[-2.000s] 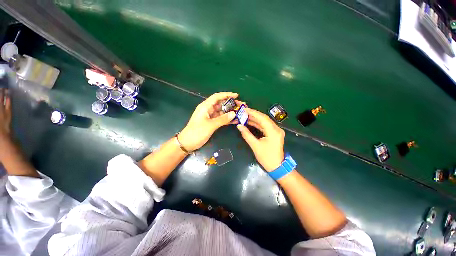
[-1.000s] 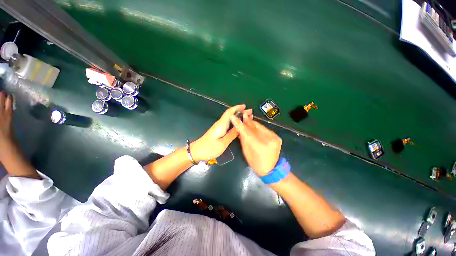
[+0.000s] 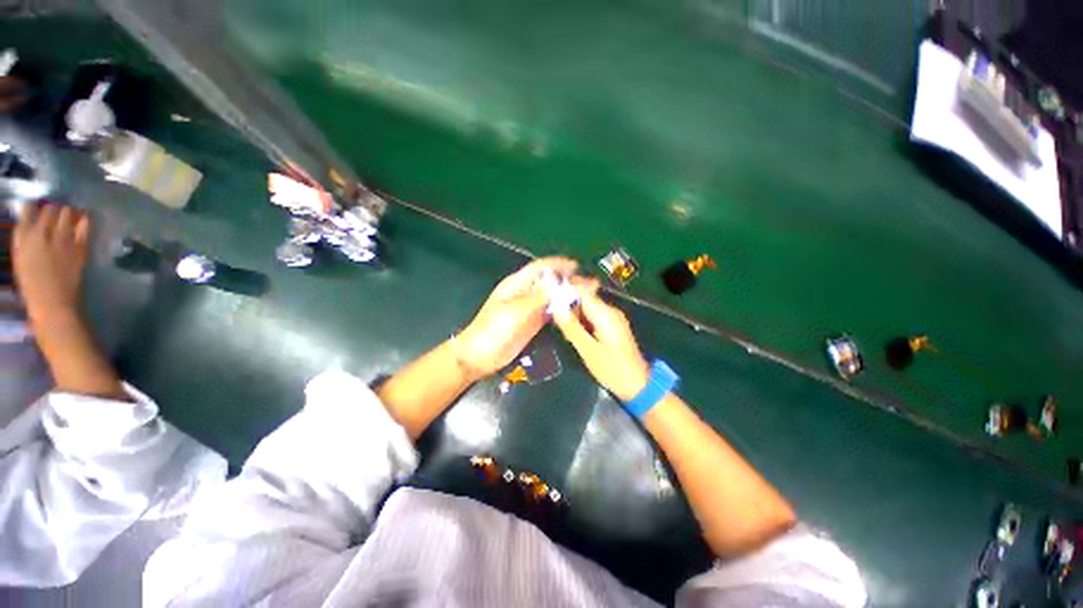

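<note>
My left hand [image 3: 505, 323] and my right hand [image 3: 608, 347], with a blue wristband, meet at the fingertips in front of me. Between them is a small, bright, pale device [image 3: 561, 297], blurred and partly covered by the fingers; both hands grip it. I cannot tell whether its screen and housing are joined. Beyond my fingers, a silver-rimmed housing [image 3: 619, 265] lies on the green belt beside a dark display module [image 3: 679, 277] with an orange tail. A clear-edged piece with an orange tail [image 3: 517, 374] lies below my left hand.
Dark parts with orange tails [image 3: 532, 487] lie near my body. More housings [image 3: 844, 355] and modules [image 3: 905, 350] are spaced rightward. At left are round silver-topped parts [image 3: 356, 235] by a metal post [image 3: 226, 89], a white bottle [image 3: 152, 166] and a neighbour's hand [image 3: 50, 255].
The view has shifted and blurred. The belt parts have moved left relative to the bench. My hands have turned the held device, whose pale surface now shows. More of the neighbour's hand is in view.
</note>
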